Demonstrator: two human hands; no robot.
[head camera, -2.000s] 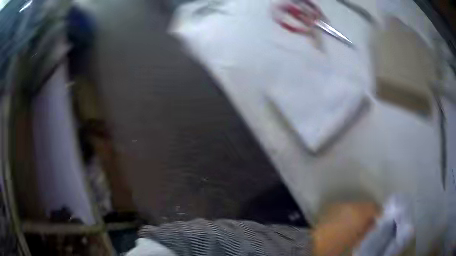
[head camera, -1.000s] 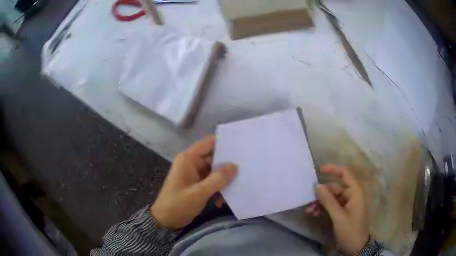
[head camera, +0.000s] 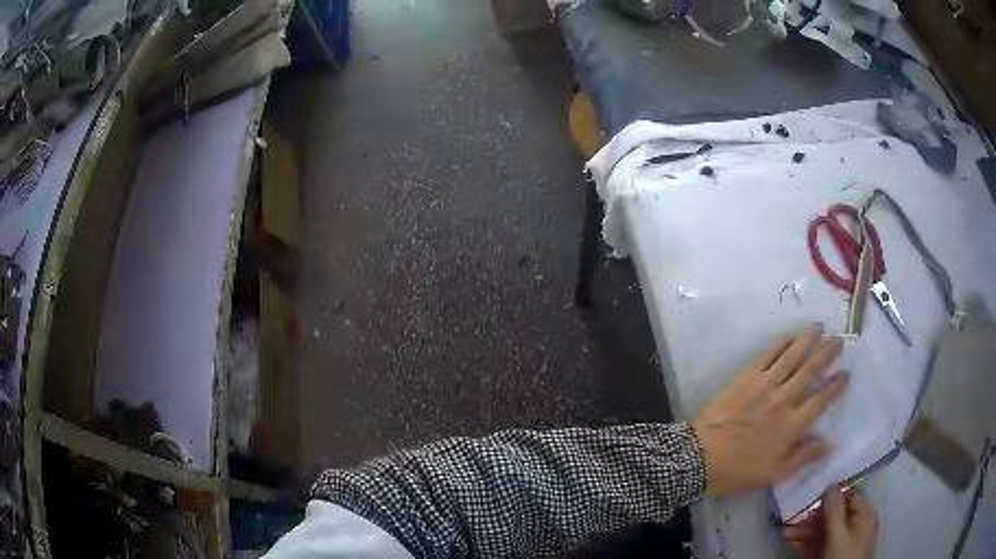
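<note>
A white-topped pile (head camera: 874, 388) lies on the white table at the right, with a thin brown edge showing at its lower side. My left hand (head camera: 765, 420) lies flat on the pile's left part, palm down, with its fingers spread. My right hand (head camera: 839, 528) is at the pile's lower edge, thumb and fingers closed around that edge; the picture's bottom cuts it off. The separate white piece seen earlier cannot be told apart from the pile's white top.
Red-handled scissors (head camera: 846, 249) and a narrow fabric strip (head camera: 862, 278) lie above the pile. A beige block with a brown edge (head camera: 941, 453) is at the right. A dark-topped table (head camera: 699, 66) stands beyond. Shelves with a white panel (head camera: 164, 284) are at the left.
The view has swung left. My hands, which held a white piece in front of me, are now at the white-topped pile. My left hand has let go and lies spread on top.
</note>
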